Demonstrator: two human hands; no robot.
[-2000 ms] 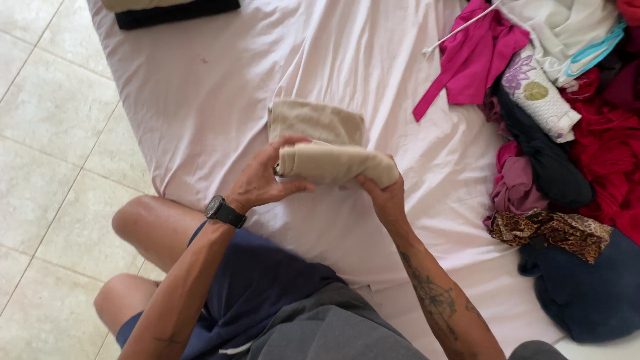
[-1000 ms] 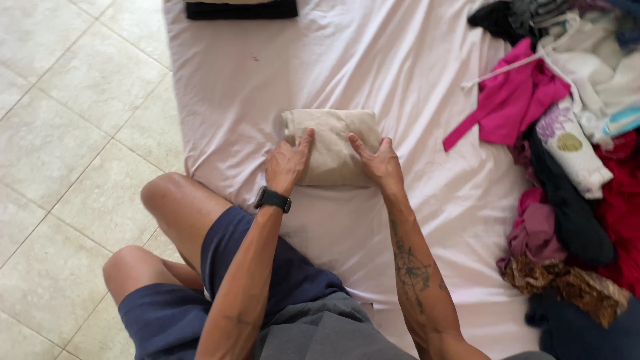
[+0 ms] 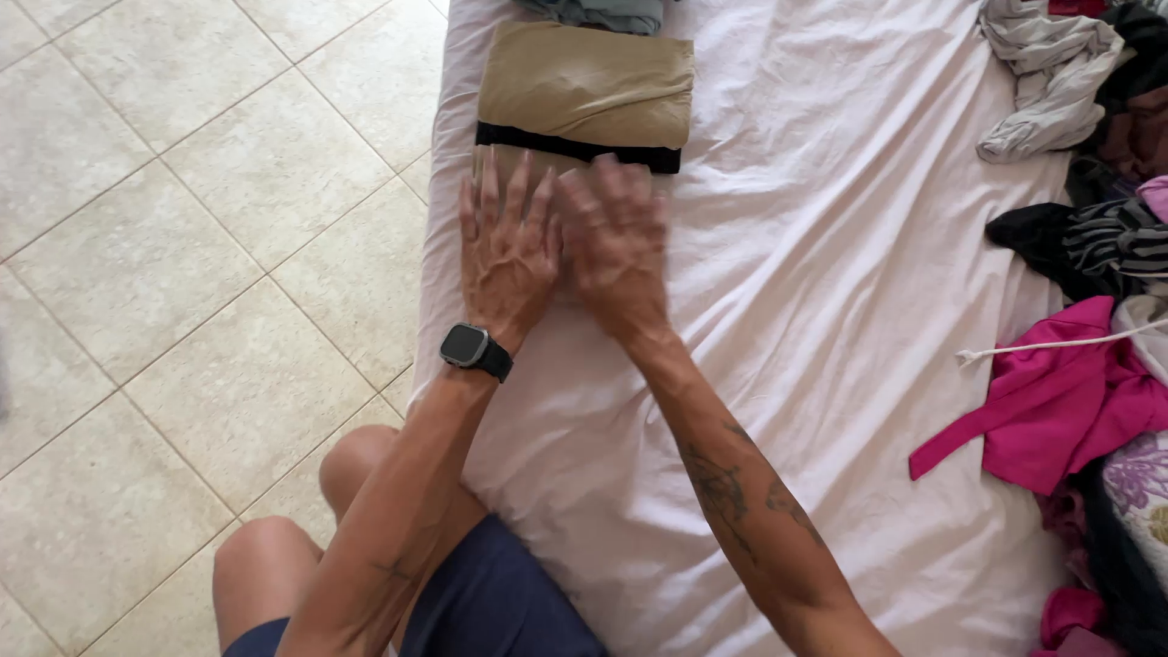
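My left hand [image 3: 511, 246], with a black smartwatch [image 3: 474, 350] at its wrist, is spread palm down at the near side of a folded stack. My right hand [image 3: 620, 242] is beside it, blurred, fingers apart. The stack shows a folded tan cloth garment [image 3: 589, 87] over a folded black one [image 3: 584, 151]. A strip of beige cloth shows by my left fingertips; my hands hide most of whatever lies beneath them. Neither hand grips anything visibly.
A pale pink bedsheet [image 3: 803, 301] covers the bed, its left edge beside the tiled floor [image 3: 182, 274]. Grey-blue cloth [image 3: 611, 11] lies beyond the stack. Along the right lie a magenta garment [image 3: 1058, 392] with a white cord [image 3: 1049, 347] nearby, a light grey cloth [image 3: 1049, 82] and other heaped clothes.
Both hands have moved from the beige folded cloth on the middle of the sheet to the near side of the tan and black stack. The view has shifted toward the stack.
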